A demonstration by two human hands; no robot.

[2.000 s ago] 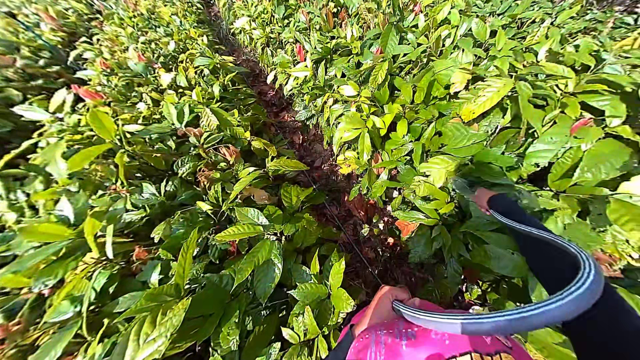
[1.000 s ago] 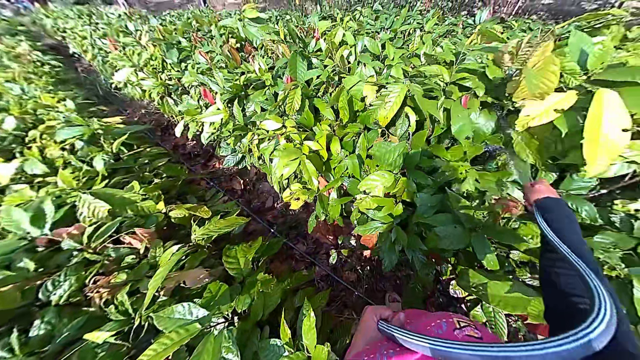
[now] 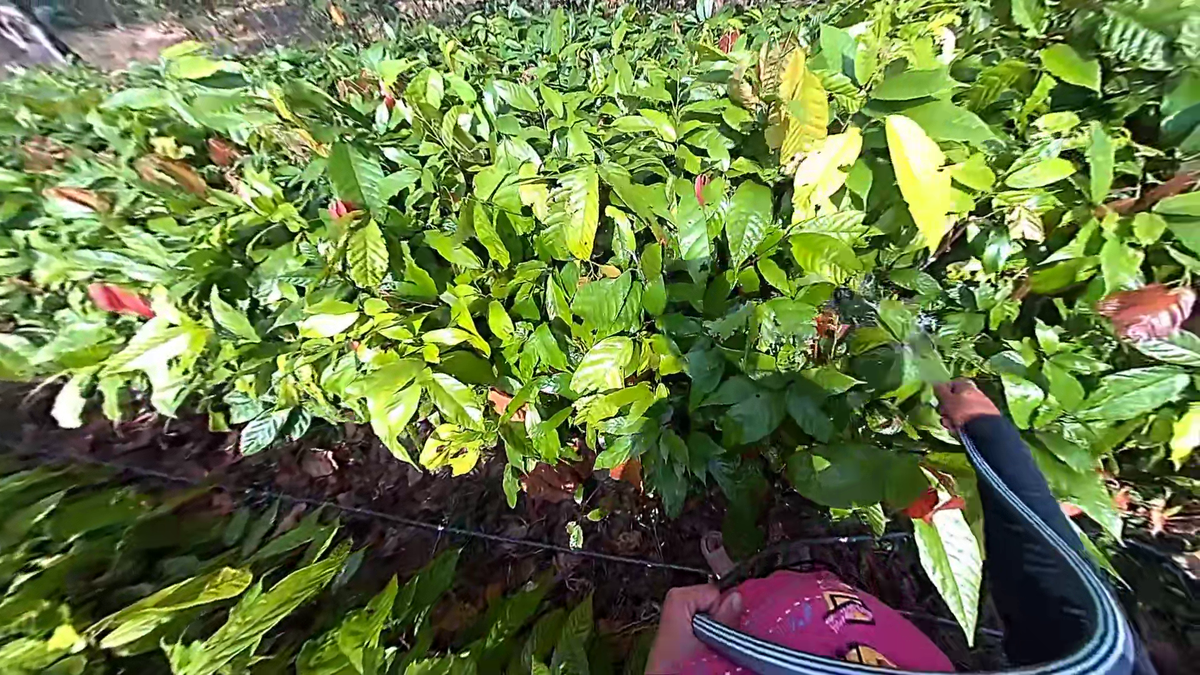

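My right hand (image 3: 964,403), at the end of a dark sleeve, is closed around the end of a striped hose (image 3: 1041,516) among the leaves at right. A spray of water (image 3: 891,337) leaves the hose end toward the upper left, over the leafy green plants (image 3: 600,300). Near the bottom centre, my left hand (image 3: 692,619) grips the same hose beside the pink printed clothing (image 3: 816,623). The hose loops from there across the bottom edge and up along my right arm.
A thin dark line (image 3: 375,514) runs along the leaf-littered gap (image 3: 328,469) between two plant beds. More plants (image 3: 234,609) fill the lower left. Large yellow leaves (image 3: 917,173) rise at upper right. Bare ground (image 3: 131,47) shows at the top left.
The view has swung well to the right, so the gap between beds now crosses the lower part. Both hands keep hold of the hose, with the right arm still stretched out over the plants.
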